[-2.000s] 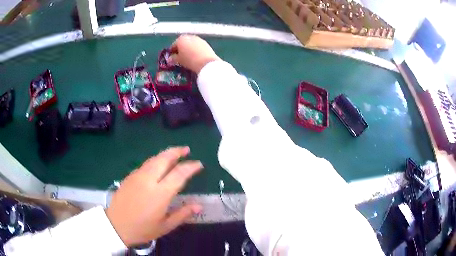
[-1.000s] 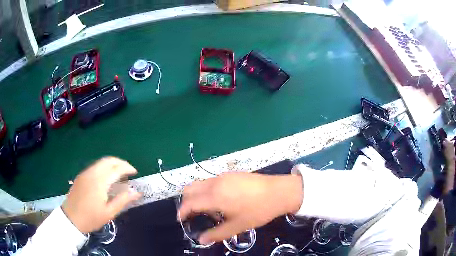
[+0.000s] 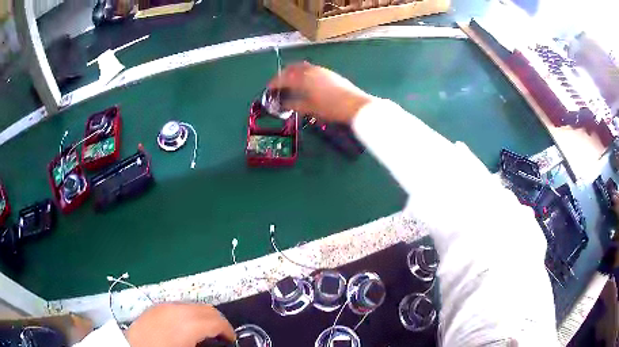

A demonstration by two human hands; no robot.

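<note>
My right hand (image 3: 312, 88) holds a silver-rimmed speaker (image 3: 277, 103) over the upper end of a red shell (image 3: 272, 162) on the green belt. A green circuit board (image 3: 269, 146) shows in the shell's lower half. A black housing (image 3: 343, 141) lies right of it, partly behind my forearm. My left hand (image 3: 180, 325) is at the bottom edge, partly cut off, beside a speaker (image 3: 251, 337) on the black mat; its fingertips are over something dark, and its grip is unclear. Another speaker (image 3: 172, 135) with a white lead lies alone on the belt.
Red shells with speakers (image 3: 102, 139) and black housings (image 3: 122, 181) lie at left on the belt. Several speakers (image 3: 329, 290) rest on the near mat, some leads crossing the pale rail (image 3: 339, 252). Stacked black housings (image 3: 563, 220) are at right. A divided tray (image 3: 319, 27) stands beyond the belt.
My right hand has moved from the near mat to the red shell with a speaker in it. My left hand has moved down and right. The view has shifted.
</note>
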